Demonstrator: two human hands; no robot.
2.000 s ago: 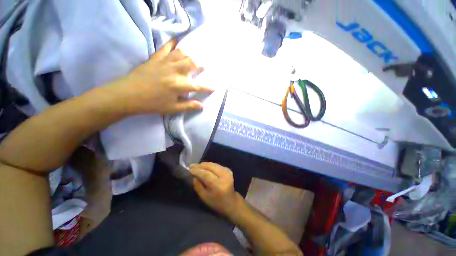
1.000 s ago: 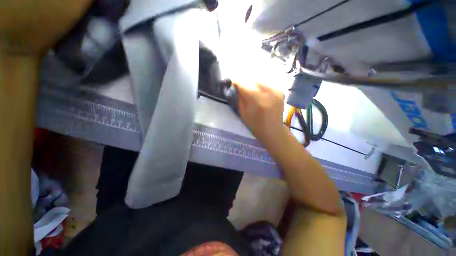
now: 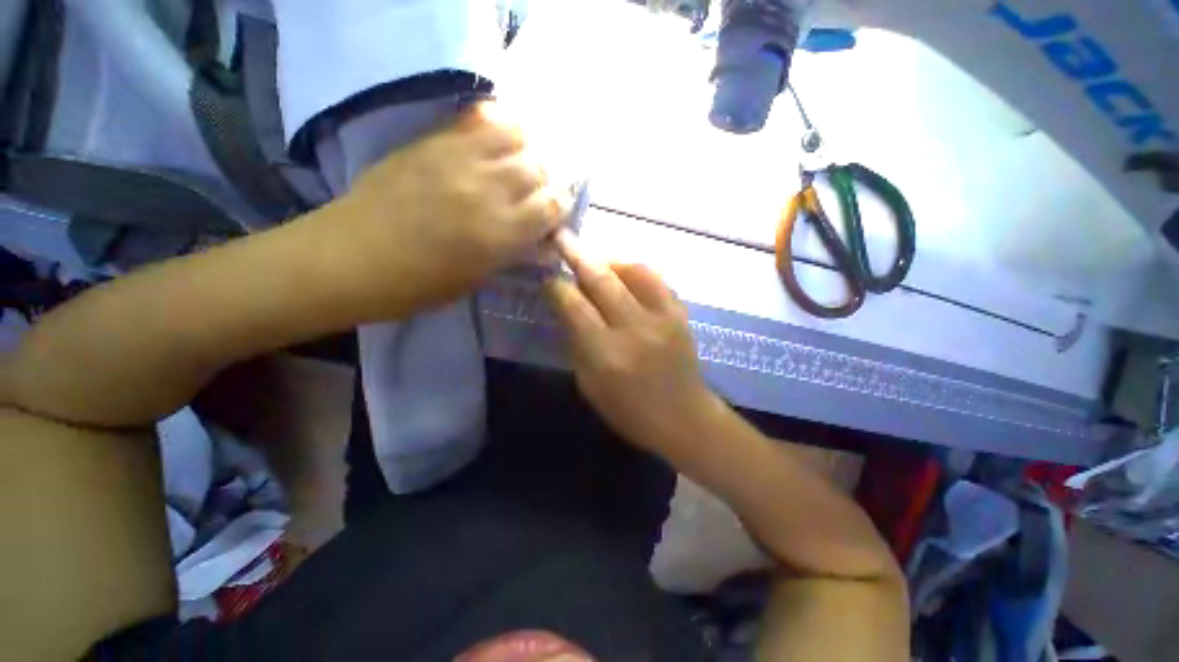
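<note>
A pale grey-white garment (image 3: 375, 36) with dark edging lies on the machine bed and spreads to the upper left. A pale strip (image 3: 423, 395) hangs from it over the table's front edge. My left hand (image 3: 453, 207) is closed on the pale fabric left of the scissors. My right hand (image 3: 627, 339) meets it, and its thumb and finger pinch a small bit of the fabric edge between the two hands. Bright glare hides part of the fabric near the fingertips. The scissors (image 3: 847, 246), with one orange and one green loop, lie on the bed.
The white sewing machine head (image 3: 957, 52) stands at the upper right, with a blue-grey block (image 3: 750, 78) hanging under it. A ruler scale (image 3: 828, 369) runs along the table's front edge. Red baskets (image 3: 899, 498) with pale pieces are below on both sides.
The garment has shifted and turned, and the strip hangs farther left than at first. My right hand has come up from below the table edge to meet my left hand. The scissors show uncovered again.
</note>
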